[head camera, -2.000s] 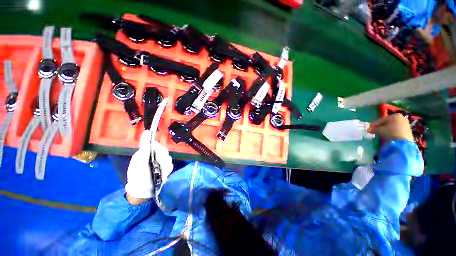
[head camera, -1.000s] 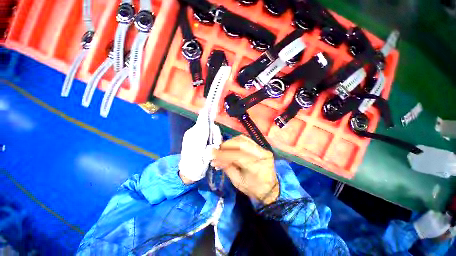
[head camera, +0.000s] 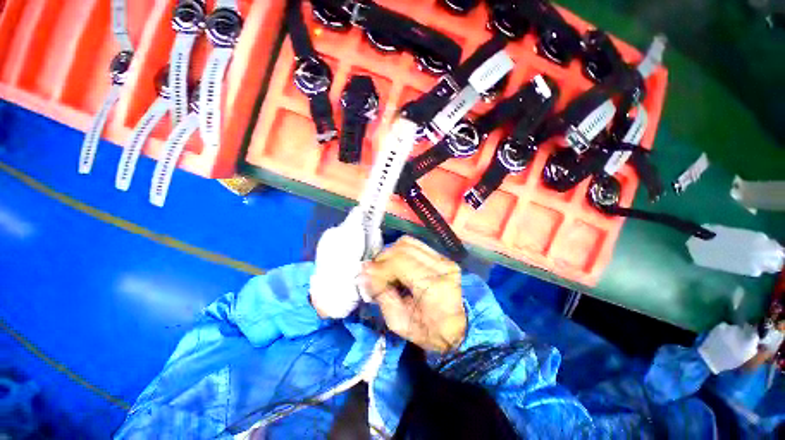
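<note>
My left hand (head camera: 339, 268), in a white glove, holds a watch with a grey strap (head camera: 385, 176) over my lap at the bench edge. The strap's holed end points up and away, over the full tray. My bare right hand (head camera: 420, 292) is beside the glove, its thumb and fingertips pinched together at the watch's lower part. The watch head and whatever the right fingertips pinch are hidden by the hands.
The full orange-red tray (head camera: 338, 179) holds several black-strapped watches, some overhanging its edge. The second tray (head camera: 225, 155) at left holds several grey-strapped watches. A white bottle-shaped item (head camera: 734, 250) and a small pale strip (head camera: 691, 173) lie on the green bench at right. Another person's gloved hand (head camera: 727, 347) is at lower right.
My right hand has come from the white item at right to the watch in my left hand. The view has swung right. In the last second the strap has risen slightly and the hands stayed together.
</note>
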